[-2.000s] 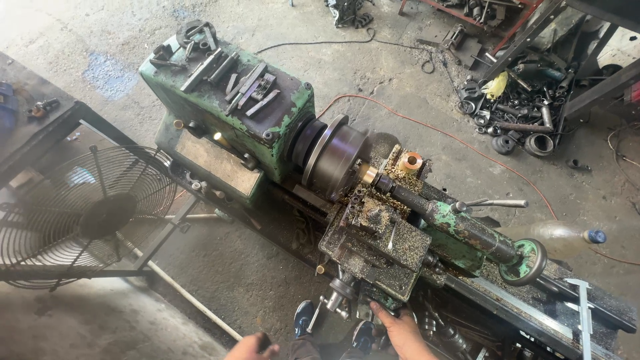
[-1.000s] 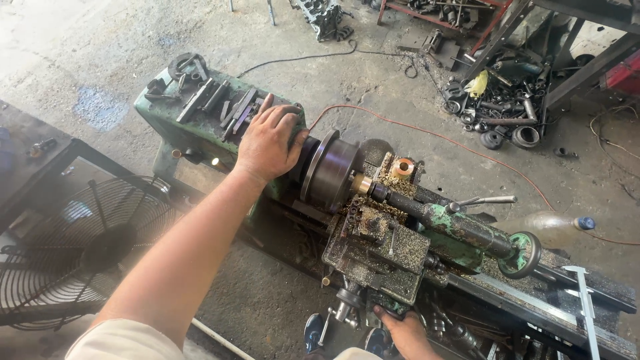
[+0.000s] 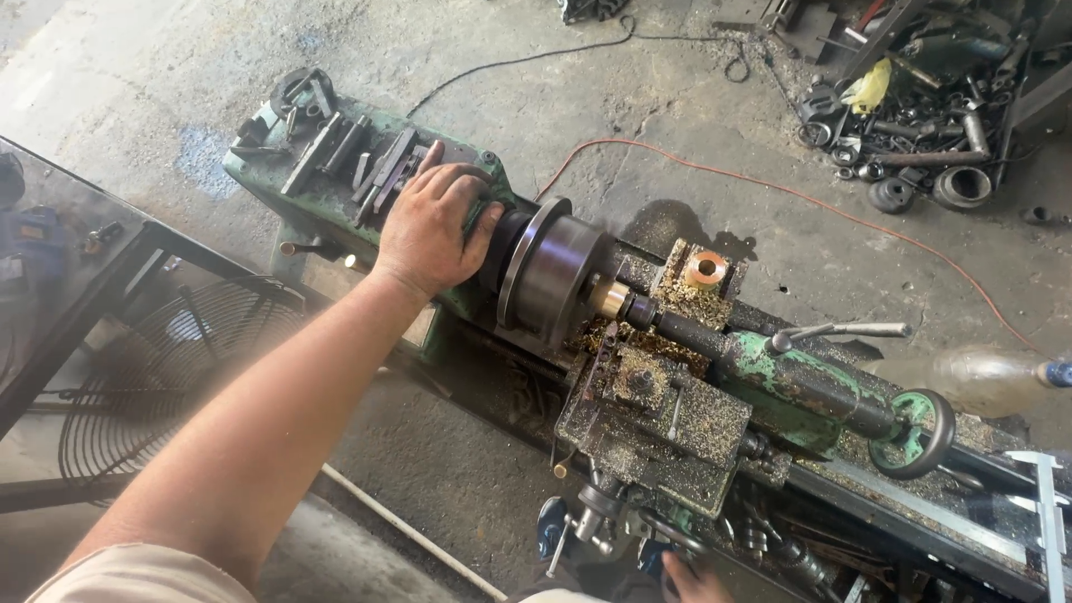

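My left hand (image 3: 440, 226) rests on the chuck-side end of the green lathe headstock (image 3: 276, 188), beside several metal tool bits and bars. Right of it, the lathe chuck (image 3: 557, 272) looks blurred. A brass workpiece (image 3: 609, 297) sits between the chuck and the tailstock (image 3: 779, 373). At the bottom edge my right hand (image 3: 695, 578) is by a carriage handwheel (image 3: 674, 532), partly cut off; its grip is unclear. The carriage and tool post (image 3: 641, 385) are covered in brass chips. A bored copper-coloured bushing (image 3: 706, 270) stands behind the workpiece.
A round fan guard (image 3: 180, 377) and a dark metal table (image 3: 92, 209) are at left. A vernier caliper (image 3: 1047, 511) lies on the bed at right. A plastic bottle (image 3: 980, 381), an orange cable (image 3: 754, 180) and a heap of metal parts (image 3: 913, 142) are on the floor beyond.
My left hand has moved from the bottom of the view up onto the headstock, where it was also one second ago. My right hand stays low by the carriage.
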